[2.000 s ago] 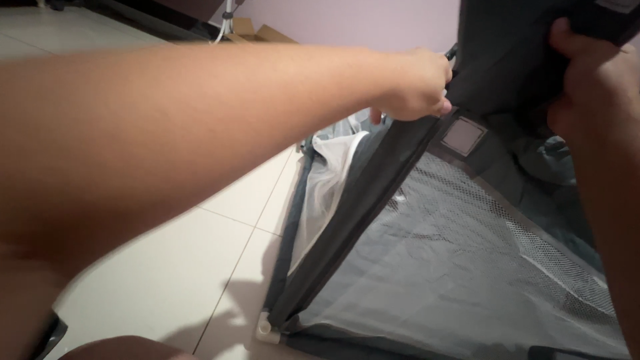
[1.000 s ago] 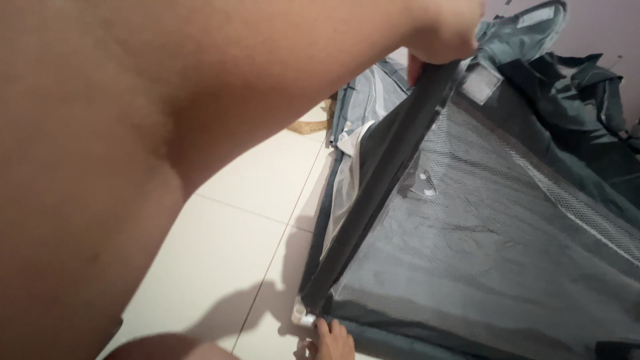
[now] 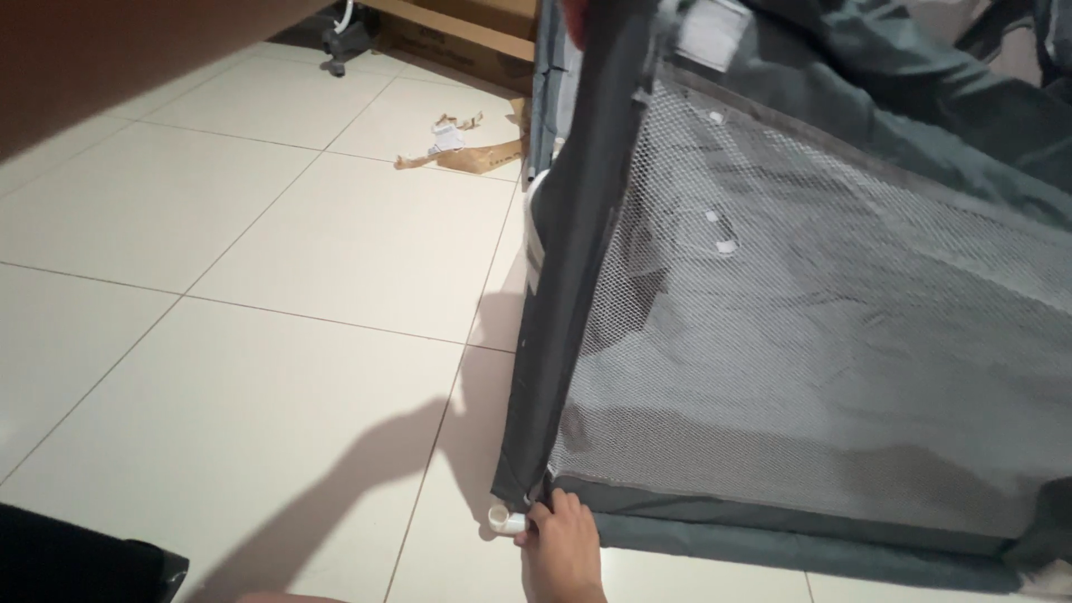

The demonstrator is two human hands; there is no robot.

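A dark grey fabric-covered corner post (image 3: 578,251) of a mesh-sided playpen slants up from the floor. Beside it, on the right, stretches a grey mesh panel (image 3: 796,335) with a dark fabric hem along its bottom. At the foot of the post a white plastic corner fitting (image 3: 506,519) sticks out from the fabric. My right hand (image 3: 563,536) pinches the bottom corner of the fabric, its fingertips against the fitting. Only a finger of my left hand (image 3: 574,21) shows, at the top edge beside the post; the rest is out of frame, so its grip is hidden.
Torn brown paper (image 3: 477,157) lies on the tiled floor (image 3: 318,377). Behind it stand a cardboard box (image 3: 452,46) and a black caster (image 3: 337,50). A black object (image 3: 84,557) sits at lower left. Loose dark green fabric (image 3: 904,109) is heaped at upper right.
My right hand was on the upper dark fabric two seconds ago and is now at the bottom corner. My left hand stayed near the upper post. The view has shifted toward the floor.
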